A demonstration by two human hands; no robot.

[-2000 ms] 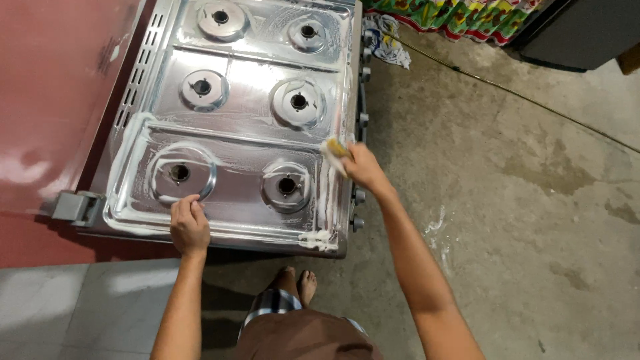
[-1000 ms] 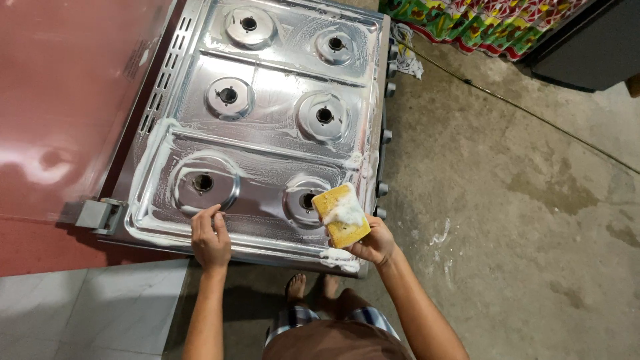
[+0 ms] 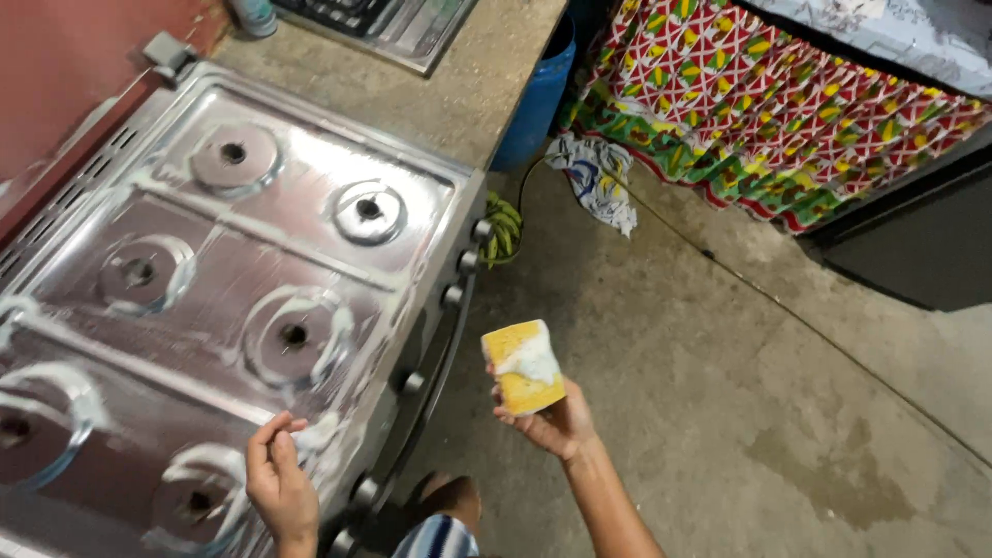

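My right hand (image 3: pixel 554 422) holds a yellow sponge (image 3: pixel 525 368) with white foam on its upper face, over the floor beside the stove. My left hand (image 3: pixel 283 477), fingers loosely bent and holding nothing, is over the front edge of the stainless steel gas stovetop (image 3: pixel 256 283); whether it touches the metal I cannot tell. White suds lie in streaks along the stovetop's ridges and around its burner recesses. The burner openings are bare, with no grates over them. Control knobs (image 3: pixel 412 381) line the stove's front.
Beyond the stove are a countertop (image 3: pixel 333 81) with a metal sink unit (image 3: pixel 395 39) and a blue barrel (image 3: pixel 535 112). Green bananas (image 3: pixel 502 227), a crumpled cloth (image 3: pixel 597 178) and a cable (image 3: pixel 744 279) lie on the floor. A patterned curtain (image 3: pixel 775 108) hangs near a dark appliance (image 3: pixel 914 232).
The view has swung toward the stove's far end. The sponge has moved from over the stove's front burner to beyond its front edge. My left hand has left the burner recess near the back.
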